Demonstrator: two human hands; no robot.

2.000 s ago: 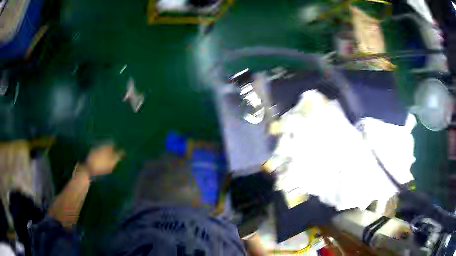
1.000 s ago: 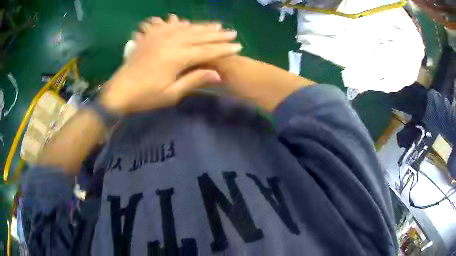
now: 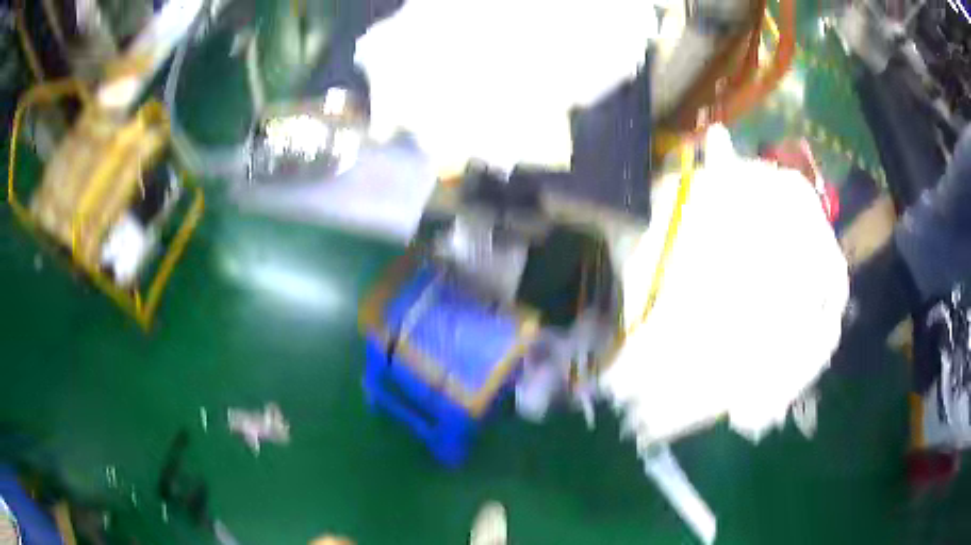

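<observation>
Neither of my hands can be made out. A small tan patch and a pale rounded shape touch the bottom edge, too blurred to name. A blue stool [image 3: 453, 335] with tan edges stands on the green floor near the middle. Behind it is the ironing table [image 3: 612, 160], its dark top partly under a bright white garment pile [image 3: 500, 80]. A shiny silver object, probably the steam iron [image 3: 303, 146], sits by the grey rest pad [image 3: 367, 192]. The picture is blurred.
A yellow-framed trolley [image 3: 101, 197] stands at the left. A large white heap [image 3: 745, 287] with a yellow tube stands right of the stool. A person's sleeve [image 3: 942, 229] shows at the right edge. Scraps [image 3: 259, 425] lie on the floor at lower left.
The view has swung from my shirt and overlapping hands to the stool and ironing table. Both hands, seen together one second ago, are no longer recognisable in the picture.
</observation>
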